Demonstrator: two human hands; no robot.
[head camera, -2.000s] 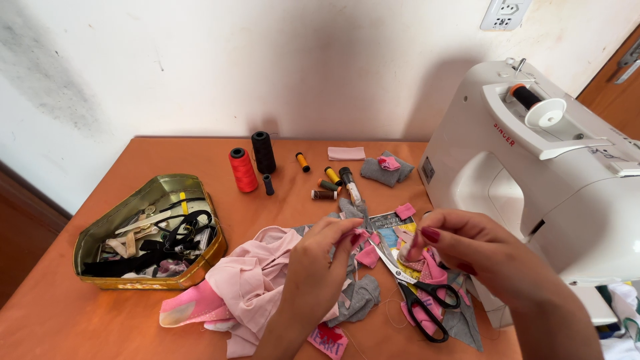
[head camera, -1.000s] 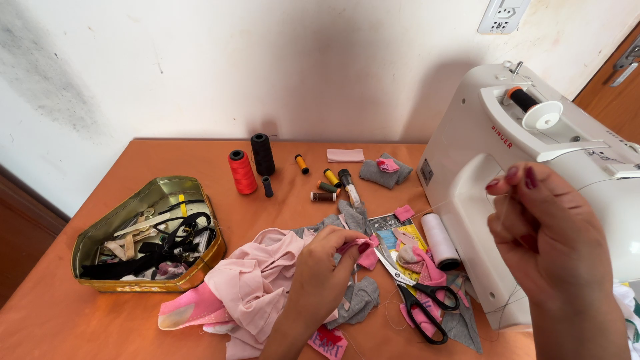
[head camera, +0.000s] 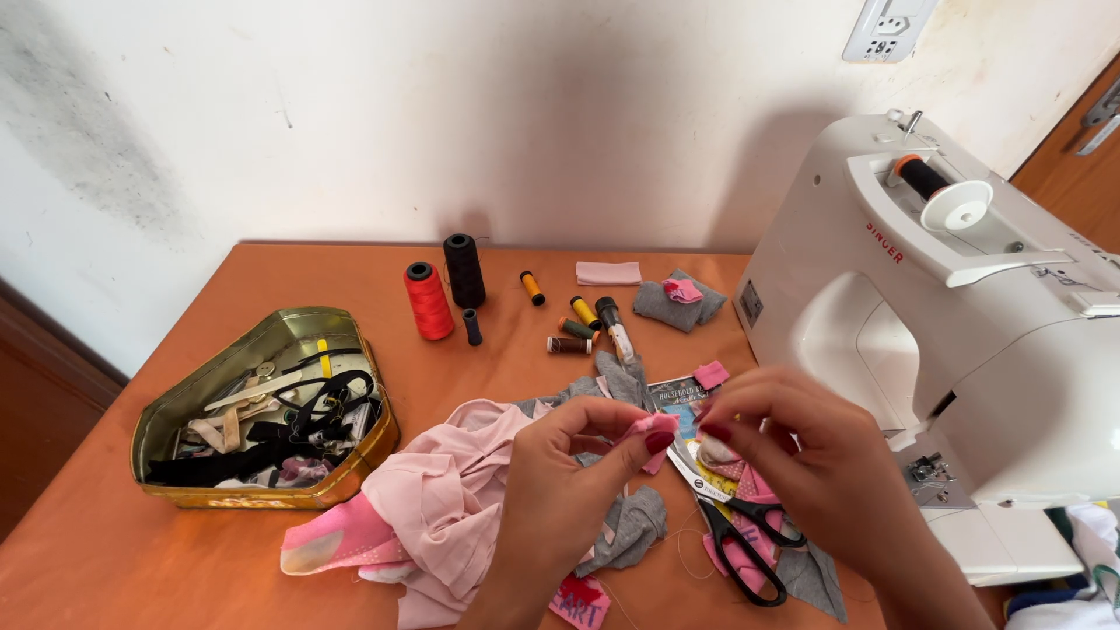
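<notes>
Between thumb and fingers my left hand (head camera: 582, 472) pinches a small pink fabric piece (head camera: 654, 426). Just right of it is my right hand (head camera: 796, 446), thumb and index fingertips together; whether a needle or thread is between them is too small to tell. Black-handled scissors (head camera: 731, 516) lie below the hands on pink and grey scraps, partly over a needle packet (head camera: 678, 395). Pale pink cloth (head camera: 455, 490) is bunched left of my left wrist. A loose thread (head camera: 691, 560) curls beside the scissors.
A white Singer sewing machine (head camera: 989, 350) stands at right. An open tin (head camera: 381, 437) of straps and notions sits at left. Red (head camera: 429, 302) and black (head camera: 465, 271) thread cones stand at the back, near small spools (head camera: 570, 346) and folded grey fabric (head camera: 669, 304).
My right hand rose beside the machine, then came back down and left, close to the pink piece. My left hand has stayed near the same place, pinching the fabric.
</notes>
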